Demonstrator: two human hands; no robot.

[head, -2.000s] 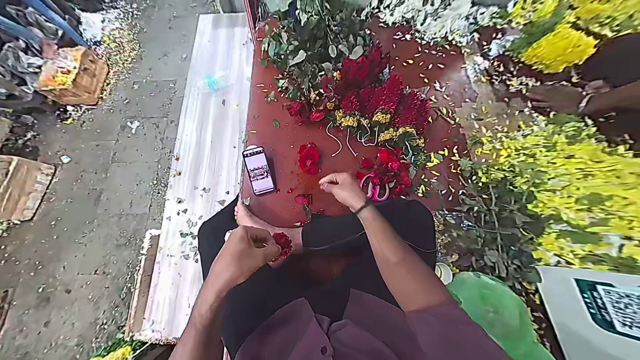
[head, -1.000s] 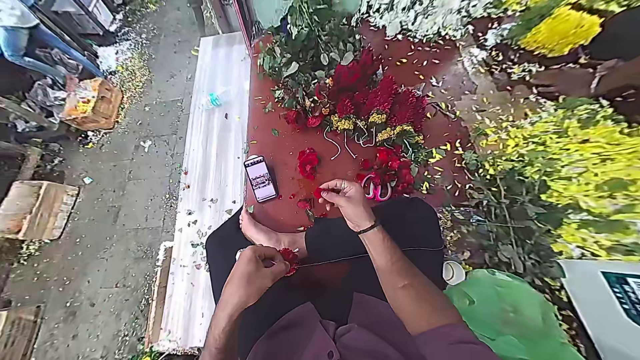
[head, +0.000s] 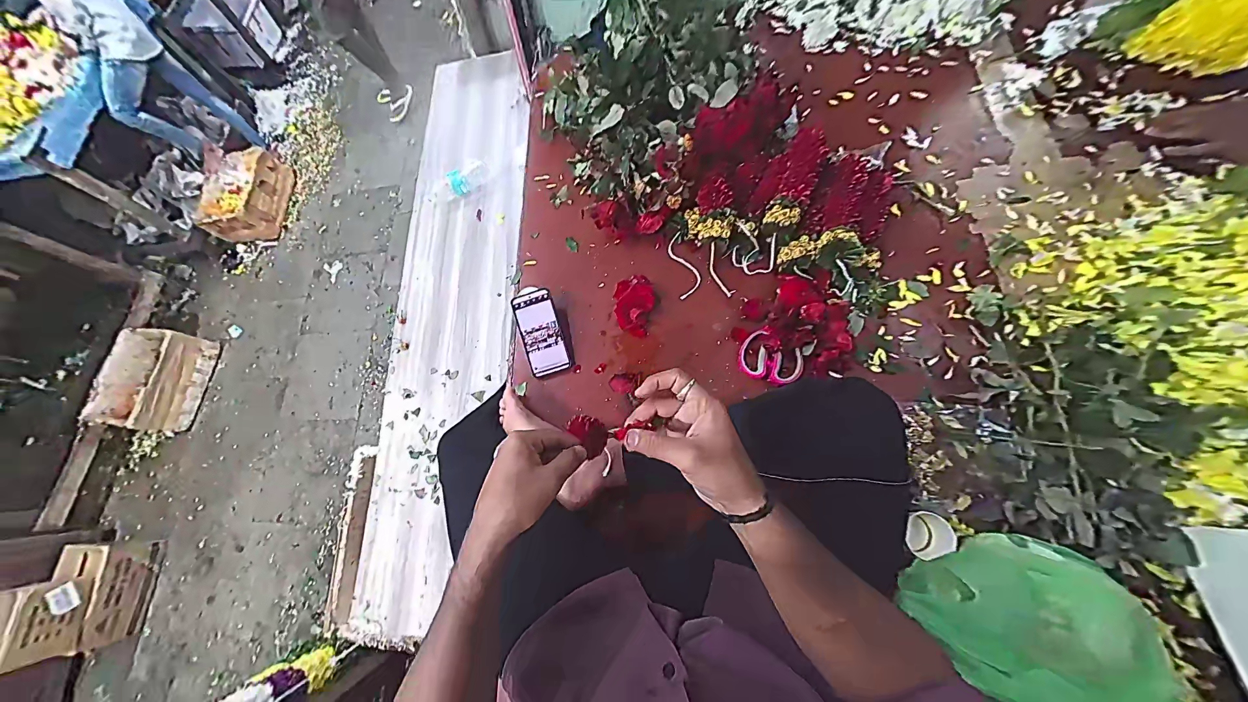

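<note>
My left hand [head: 531,478] pinches a small cluster of red petals [head: 588,434] with a short white thread hanging beside it. Just to its right, my right hand [head: 682,429] holds a small red flower piece [head: 634,429] between thumb and fingertips, close to the cluster. Above the hands, a red flower head [head: 635,304] and a loose red petal [head: 625,382] lie on the red-brown surface [head: 604,263]. Scissors with pink and white handles [head: 770,361] lie against a pile of red flowers [head: 814,317], their blades hidden.
A smartphone [head: 542,333] lies left of the flower head. Beyond are red cockscomb blooms [head: 780,166], yellow flower clusters [head: 710,226] with white threads and leafy stems [head: 643,88]. A green plastic bag [head: 1033,614] and a white cup [head: 931,535] are at right. Another person [head: 127,58] is far left.
My right hand has moved down and left from the loose petals to my left hand, carrying a red piece. My left hand has come up toward it. The view has shifted somewhat.
</note>
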